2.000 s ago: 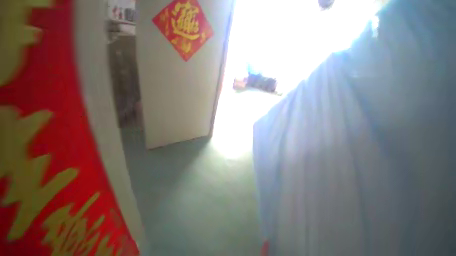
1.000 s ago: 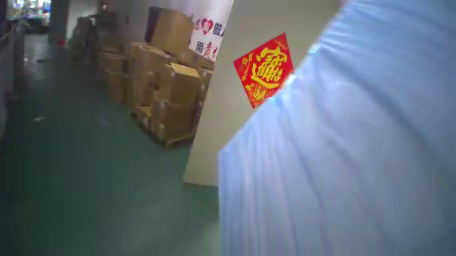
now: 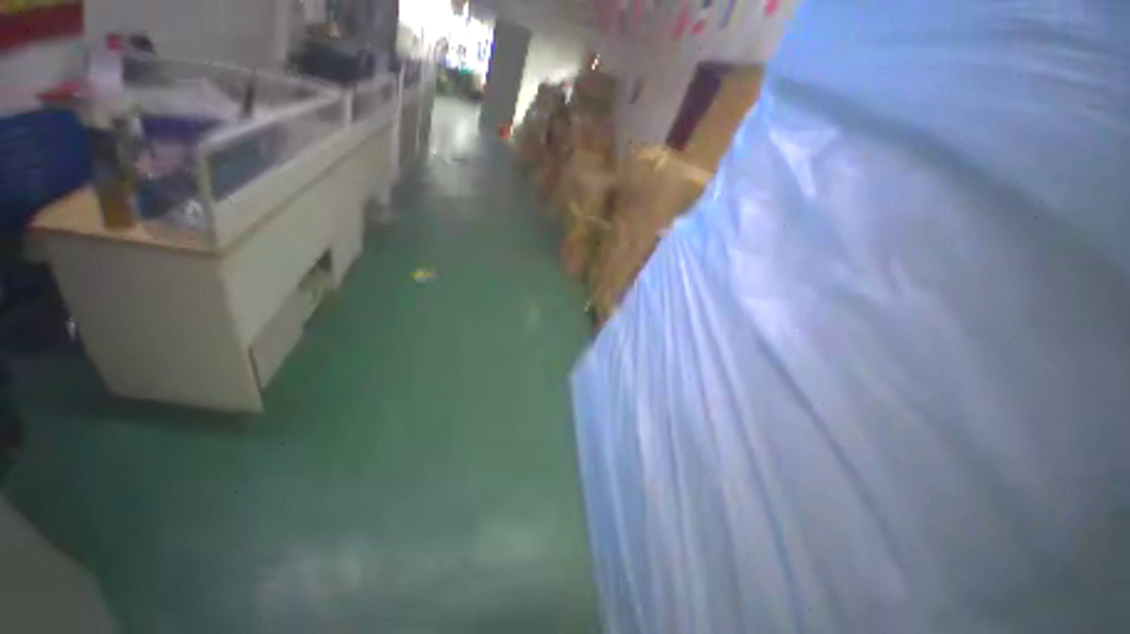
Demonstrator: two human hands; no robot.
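A very large, wrinkled, pale blue plastic bag (image 3: 867, 372) fills the right half of the head view, from the top edge to the bottom edge. Its folds run down toward its lower left side. What is inside cannot be made out. Neither of my hands shows; whether they are behind the bag or outside the picture cannot be told.
A white office desk (image 3: 155, 316) with a glass partition (image 3: 279, 155) stands at the left. Brown cartons (image 3: 657, 204) are stacked along the right wall, partly behind the bag. A green floor (image 3: 397, 446) runs between them. A small pale scrap (image 3: 423, 275) lies on it.
The view has turned from the open door with the red sign to the aisle. The door is out of view, and the desk has come in at the left. The bag stays at the right.
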